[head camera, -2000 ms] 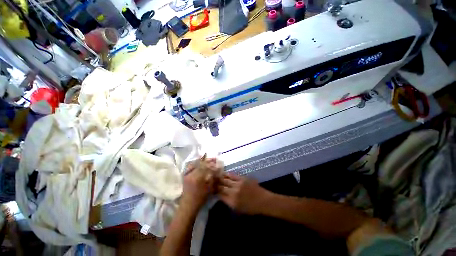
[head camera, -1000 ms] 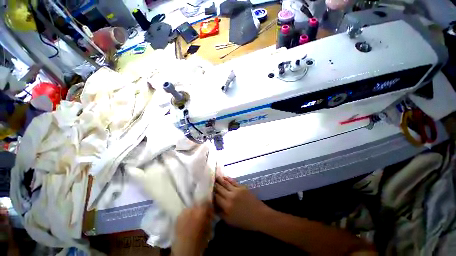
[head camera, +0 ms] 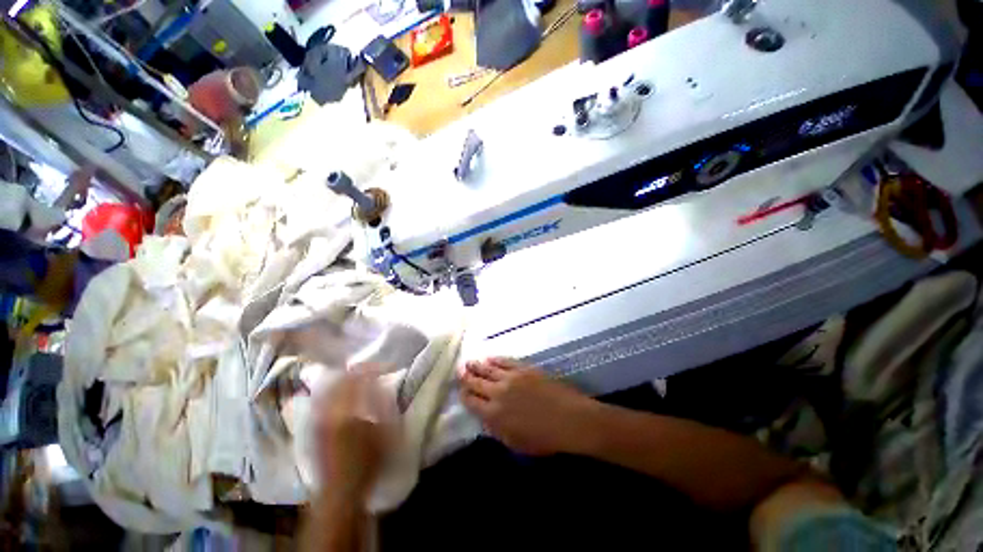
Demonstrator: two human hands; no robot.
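Note:
A cream cloth piece (head camera: 437, 356) lies below the presser foot and needle area (head camera: 464, 285) and hangs over the table's front edge. My left hand (head camera: 350, 421) is blurred and lies over the cloth left of the needle; its fingers are too smeared to tell whether they grip. My right hand (head camera: 512, 401) rests at the table's front edge, fingers bent together at the cloth's right border; whether it pinches the cloth is unclear. A large cream pile (head camera: 178, 356) lies left of the sewing machine (head camera: 647, 140).
Yellow and red scissors (head camera: 911, 214) lie at the table's right end. A thin red tool (head camera: 774, 209) lies on the bed. Dark spools with pink tops (head camera: 595, 37) stand behind the head. Grey and cream cloth (head camera: 916, 377) is heaped at the right.
My left hand has moved left and up from the table's front edge, and the cloth there is now more bunched. My right hand has stayed near the front edge. The view has shifted slightly.

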